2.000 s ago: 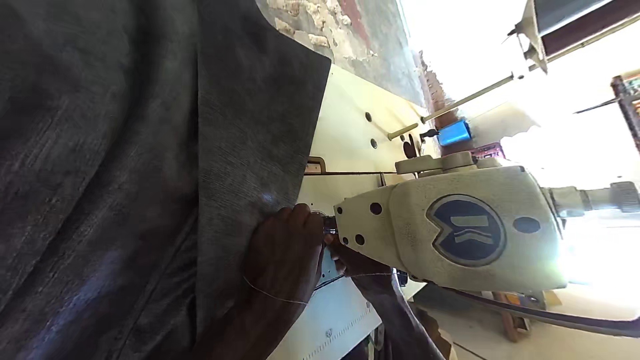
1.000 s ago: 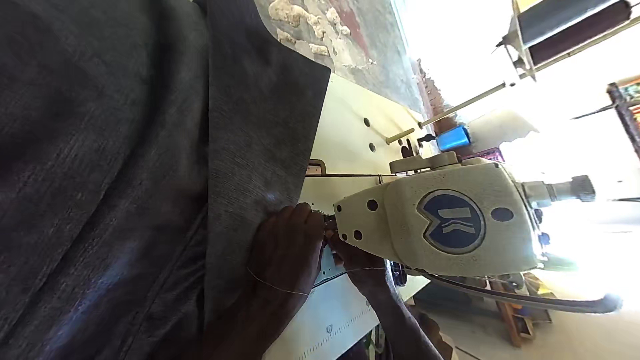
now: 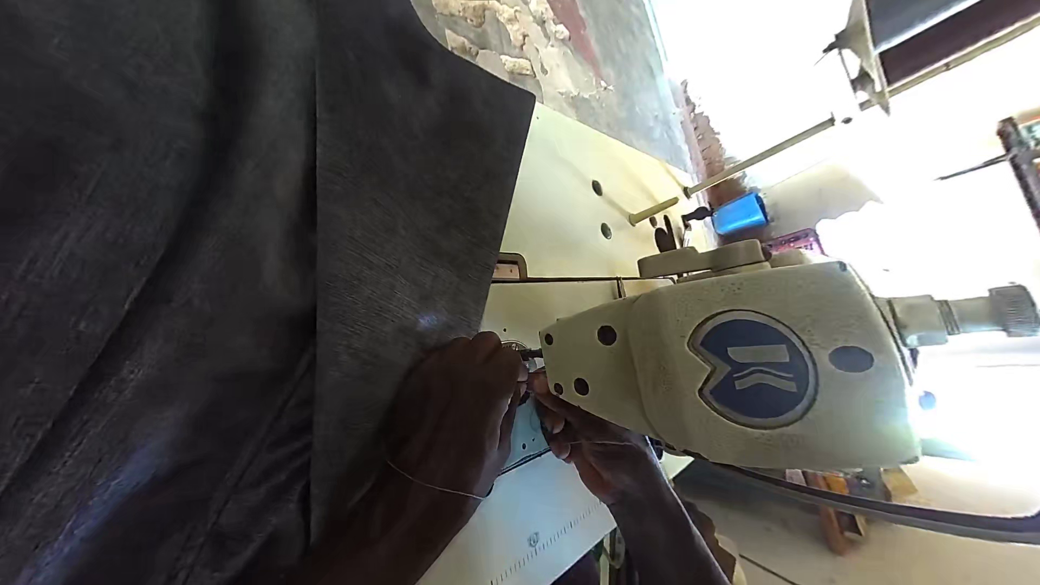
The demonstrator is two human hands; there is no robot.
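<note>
My left hand (image 3: 459,414) lies on the needle plate of an industrial sewing machine (image 3: 731,357), its fingertips pinched close beside the needle bar area. From the other side my right hand (image 3: 601,455) reaches under the machine head, thumb and fingers bent near the same spot. The fingertips nearly meet; whatever they pinch is too small or hidden to tell. Thin pale strands cross both hands or wrists. Dark grey cloth (image 3: 398,171) fills the left of the view and reaches under or beside my left hand. The view is turned sideways.
The pale machine table (image 3: 569,187) has holes, an upright pin and a printed ruler scale (image 3: 552,540). A blue object (image 3: 739,214) stands behind the machine. A dark curved bar or cable (image 3: 877,508) runs at lower right. A worn wall (image 3: 601,73) rises beyond the table.
</note>
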